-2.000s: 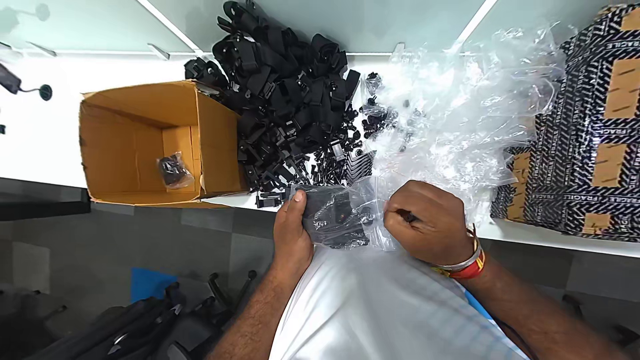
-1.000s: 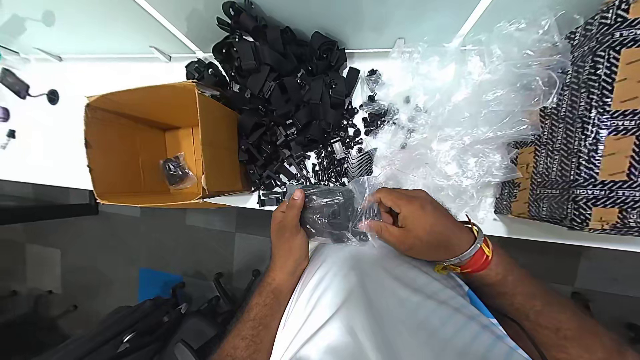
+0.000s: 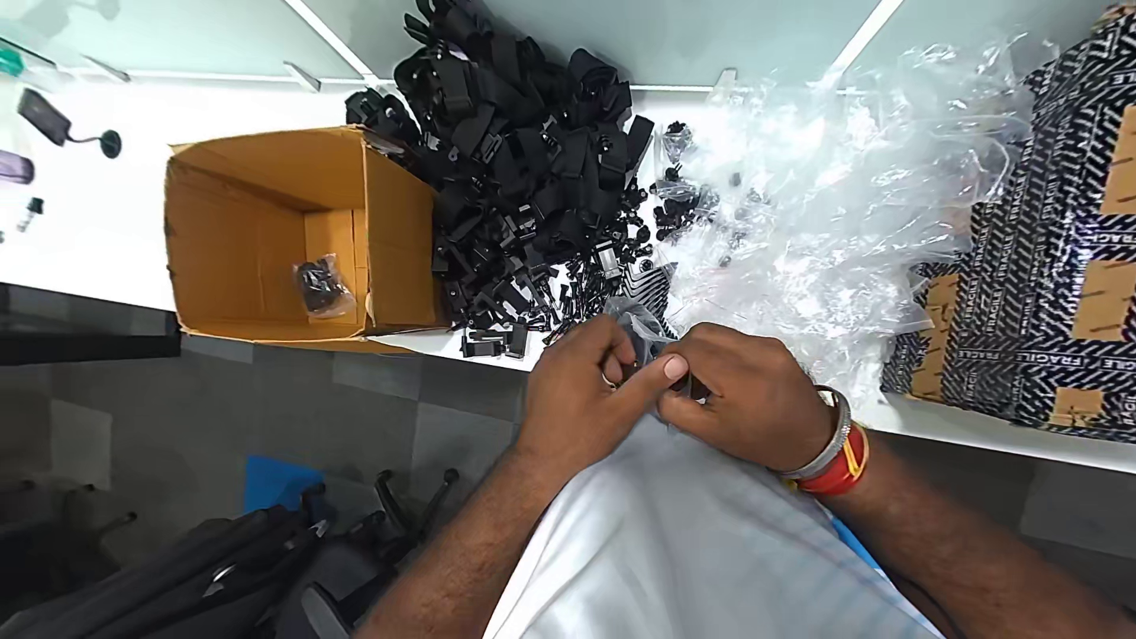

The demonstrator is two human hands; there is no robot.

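My left hand (image 3: 586, 390) and my right hand (image 3: 750, 390) meet at the table's front edge, both gripping a clear plastic bag (image 3: 641, 327) with dark contents, mostly hidden by the fingers. Just beyond them lies a heap of black straps (image 3: 550, 151), with small black clips and screws (image 3: 586, 284) spread along its near side. Clear plastic bags (image 3: 825, 195) are piled to the right of the heap. At left, an open cardboard box (image 3: 266, 195) lies with its opening towards me; a small bagged bundle of black parts (image 3: 322, 286) is inside.
A large carton wrapped in black-and-white printed tape (image 3: 1021, 293) stands at the right end of the white table (image 3: 89, 222). A small black device with a cable (image 3: 46, 117) lies at far left. Below the table are a black backpack (image 3: 204, 568) and a blue object (image 3: 277, 484).
My hands have come together over the bag. One second ago it lay flatter, with its black contents showing; now the hands cover most of it.
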